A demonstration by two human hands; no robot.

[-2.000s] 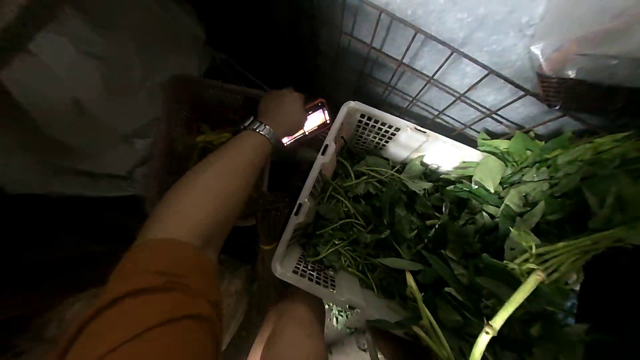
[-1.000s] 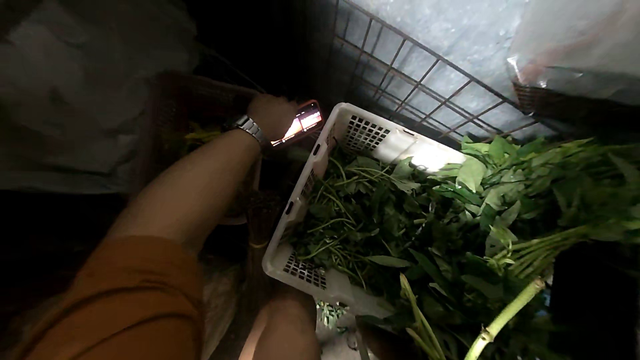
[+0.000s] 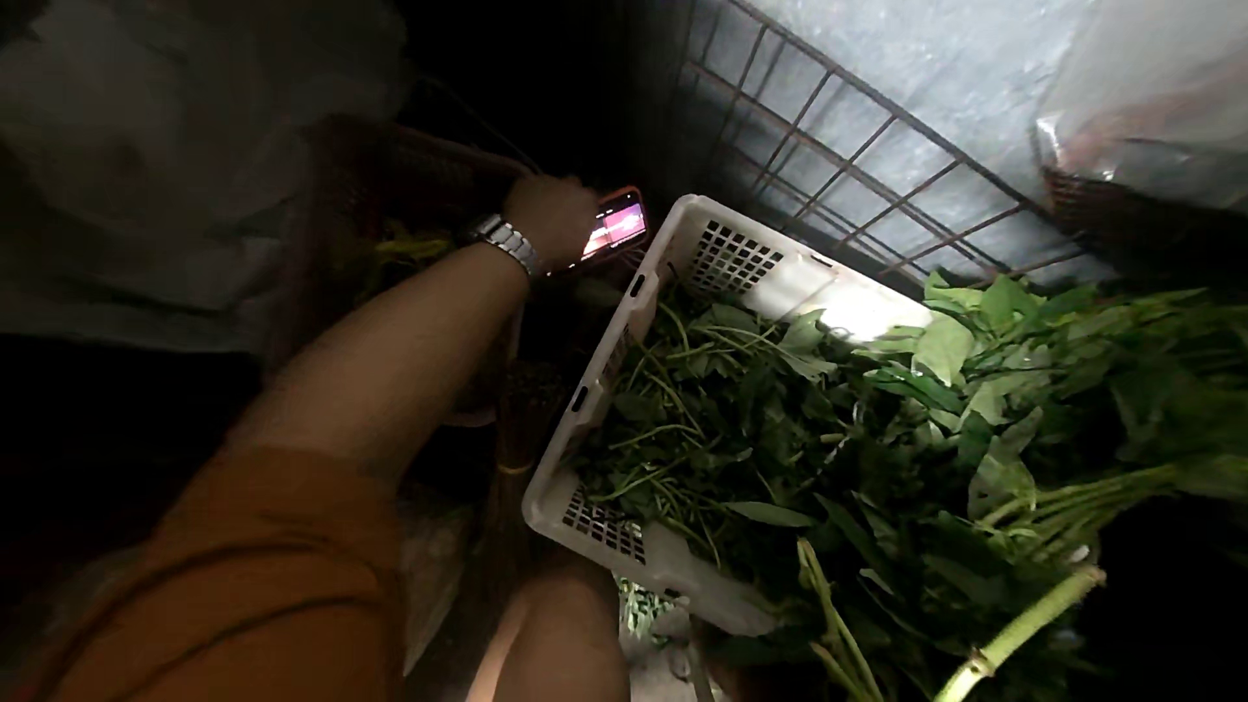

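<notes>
My left hand [image 3: 554,222], with a metal-band wristwatch [image 3: 507,242] at the wrist, holds a smartphone [image 3: 620,222] in a reddish case with its screen lit. The fingers are mostly hidden in shadow behind the back of the hand. Just right of the phone stands a white plastic crate [image 3: 585,395] with perforated walls, filled with leafy green stems [image 3: 760,409]. A bright spot of light falls on the crate's far inner wall. A thick pale green stem [image 3: 1019,634] sticks out at the lower right. My right hand is not in view.
A rusty wire grid [image 3: 848,161] leans behind the crate against a grey surface. A dark basket with yellowish greens [image 3: 409,249] lies beyond my forearm. A tied bundle of thin stems [image 3: 514,468] stands left of the crate. Pale plastic sheeting [image 3: 175,146] is at upper left, clear plastic [image 3: 1150,127] at upper right.
The picture on the phone's lit screen has changed from mostly whitish to partly pink. My left hand still holds the phone beside the crate's corner.
</notes>
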